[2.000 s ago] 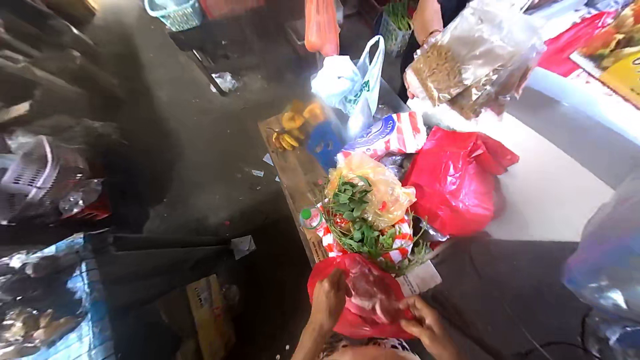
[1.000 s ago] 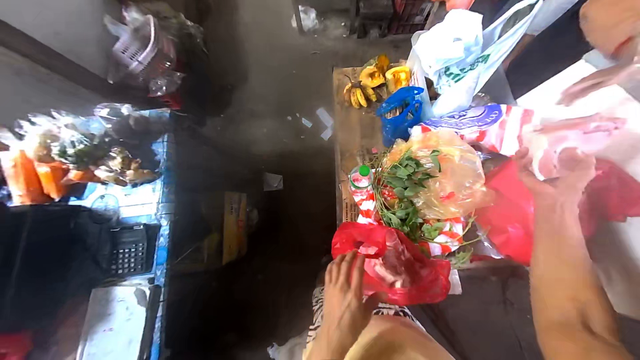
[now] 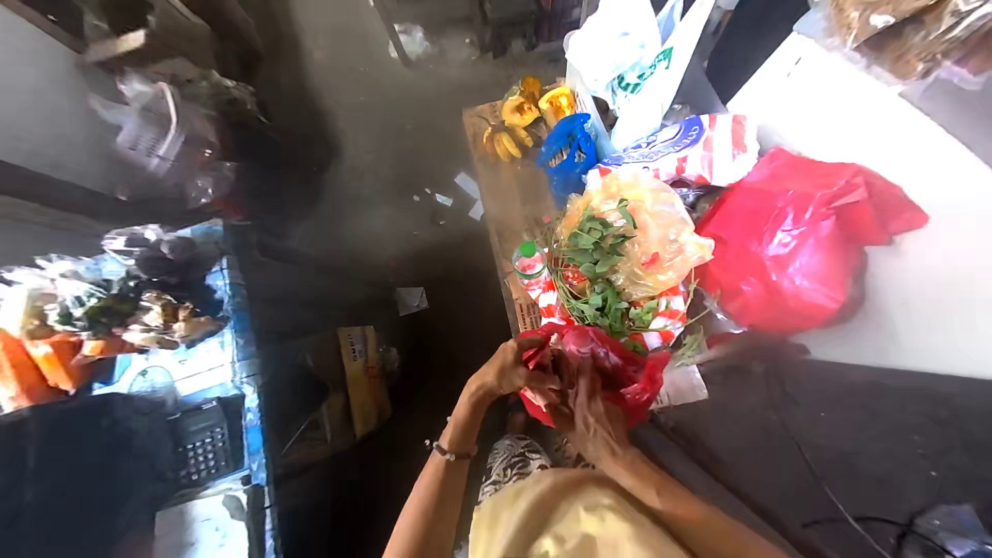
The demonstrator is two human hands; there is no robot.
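Low in front of me is an open red plastic bag (image 3: 647,380) with pinkish contents that look like raw meat. My left hand (image 3: 511,368) grips the bag's left rim. Fingers of my right hand (image 3: 593,415) reach down into the bag's mouth; whether they grasp anything is hidden. Just beyond lie leafy green stems (image 3: 601,252) and a clear yellowish plastic bag (image 3: 659,232), on red-and-white striped plastic. A bottle with a green cap (image 3: 530,260) stands to their left. A large, full red bag (image 3: 783,248) rests at the right.
Cut squash (image 3: 521,111), bananas (image 3: 508,142), a blue bag (image 3: 570,151) and a white plastic bag (image 3: 620,58) sit at the far end. A blue-edged table (image 3: 252,372) with bagged vegetables and a calculator (image 3: 203,449) stands left. A cable (image 3: 821,480) runs at lower right.
My right hand, stretched out to a piece of meat at the right one second ago, is now back at the small red bag. My left hand stays at that bag. The view has shifted.
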